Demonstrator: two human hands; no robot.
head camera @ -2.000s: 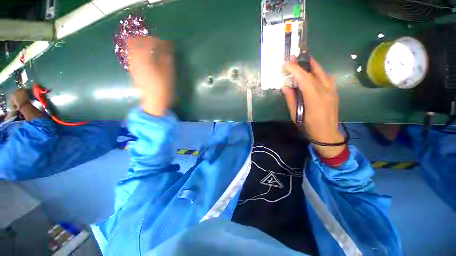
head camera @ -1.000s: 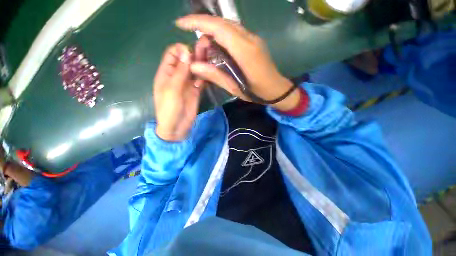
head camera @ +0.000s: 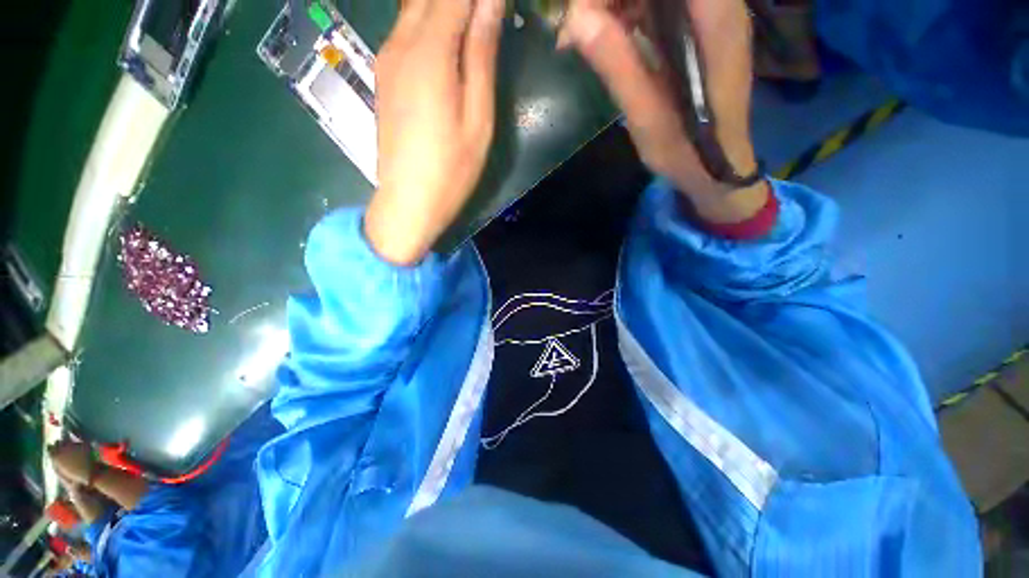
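Note:
The open phone unit (head camera: 339,96) lies tilted on the dark green mat, its lower part partly behind my left hand. My left hand (head camera: 438,124) is at the top centre, fingertips cut off by the picture's top edge, so what it holds is hidden. My right hand (head camera: 666,102) is at the top right, blurred, partly cut off, with the slim dark tweezers (head camera: 697,96) held along the palm. The pile of small purple-pink components (head camera: 164,279) lies on the mat at the left.
Another phone unit (head camera: 169,45) lies at the top left by the pale rail (head camera: 99,215). A red-orange cord (head camera: 203,469) is at the mat's lower left edge, near another person's hands (head camera: 104,476). Another blue sleeve (head camera: 925,57) shows top right.
The view has swung right and shifted. My hands, together a second ago, are now apart near the top edge. The phone unit shows left of my left hand. The yellow roll is out of view.

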